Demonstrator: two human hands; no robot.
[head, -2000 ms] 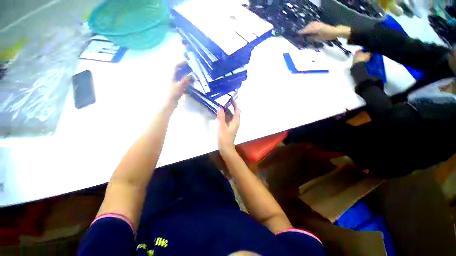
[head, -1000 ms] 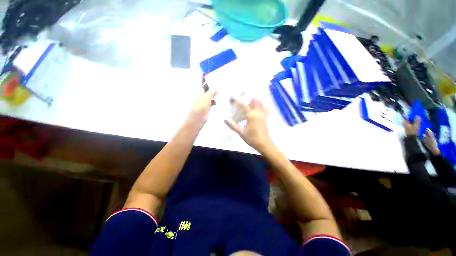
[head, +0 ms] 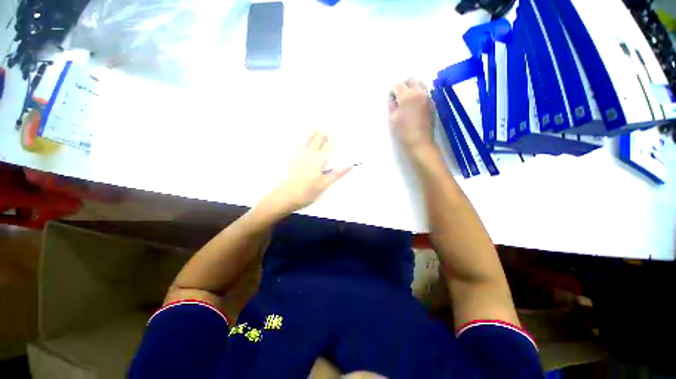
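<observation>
My left hand [head: 310, 174] lies over the white table in front of me, fingers spread, palm down; I see nothing held in it. My right hand [head: 411, 111] is curled at the left end of the leaning retail boxes; whether it holds anything is hidden. The blue-and-white retail boxes [head: 548, 74] lean in a fan at the right. Thin boxes [head: 461, 133] stand at the fan's left end, close beside my right hand.
A dark phone [head: 264, 35] lies at the back. Clear plastic bags [head: 141, 37] are at the back left. A white box with a blue edge [head: 73, 107] and a tape roll [head: 31, 132] lie at the left. An open carton [head: 111, 281] is below the table.
My left hand has flattened near the table's front part. My right hand has moved right, to the leaning boxes. The blue piece behind my left hand is no longer visible. The view has shifted.
</observation>
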